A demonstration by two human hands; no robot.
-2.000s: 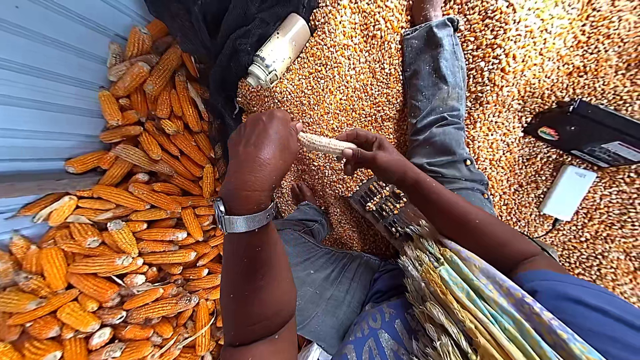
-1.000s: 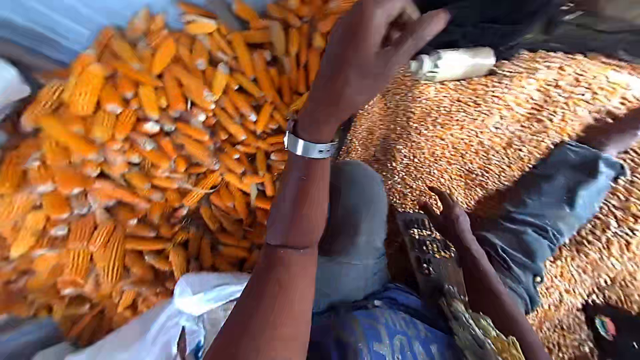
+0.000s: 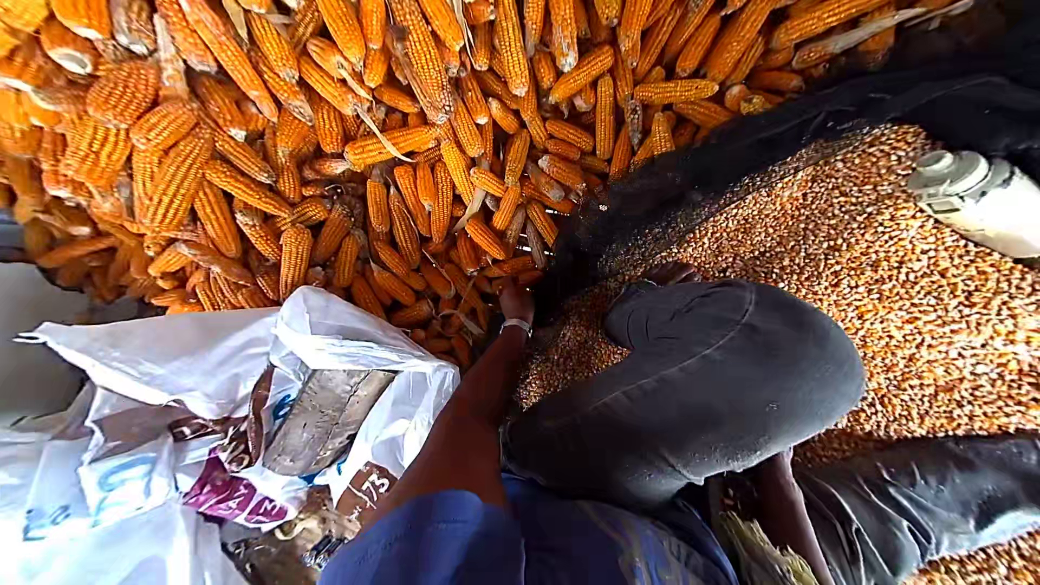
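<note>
My left hand (image 3: 517, 299) reaches down to the lower edge of a heap of unshelled orange corn cobs (image 3: 406, 203), just below several cobs. Its fingers are partly hidden among the cobs, so whether it grips one does not show. A metal-banded wristwatch is on that wrist. Of my right arm (image 3: 784, 508) only the forearm shows, beyond my bent knee; the right hand is hidden. Loose corn kernels (image 3: 934, 325) lie spread around my legs.
A white woven sack (image 3: 195, 357) with a piece of wood (image 3: 325, 418) in it stands at the left. Black cloth (image 3: 812, 122) borders the kernels. A pale bottle (image 3: 975, 199) lies on them at the upper right. My bent knee (image 3: 731, 382) rises in the middle.
Two seconds ago both hands held a pale, stripped cob; it no longer shows. My left hand has moved to the cob heap. The view has swung strongly left.
</note>
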